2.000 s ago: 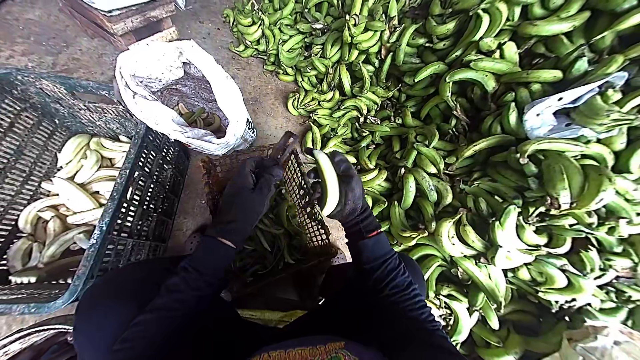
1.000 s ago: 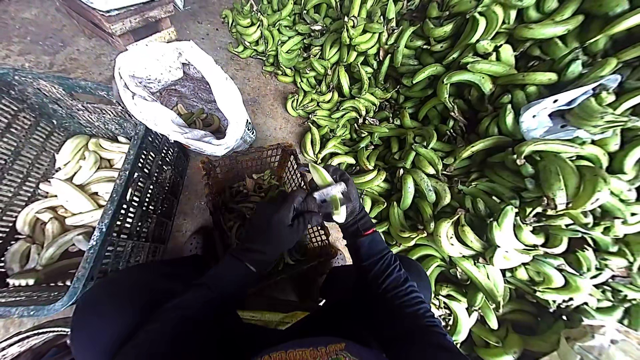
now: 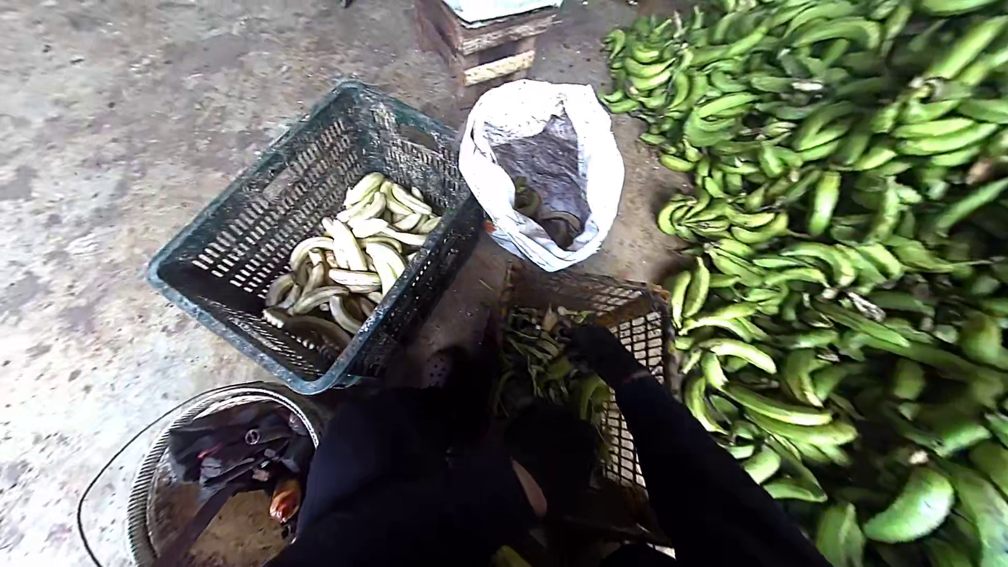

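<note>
My right hand (image 3: 600,353), in a dark glove, reaches into the brown plastic crate (image 3: 634,295) between my legs, over green peels (image 3: 543,346); its fingers are too dark to read. Low over the same crate is my left hand (image 3: 551,445), also gloved and lost in shadow, so what it holds does not show. Peeled plantains (image 3: 346,252) lie heaped inside the dark green plastic crate (image 3: 236,228) on the left. Unpeeled green plantains (image 3: 795,276) form a large pile on the right.
An open white sack (image 3: 602,189) with dark contents stands between the green crate and the pile. Behind it is a wooden stand (image 3: 492,47). A bucket (image 3: 142,488) with a wire handle, holding cloth and other items, is at the lower left. Concrete floor (image 3: 118,118) shows around them.
The view has swung left. Earlier both hands were together at a partly peeled plantain; now they are apart, with the right one down in the brown crate and no plantain visible in it.
</note>
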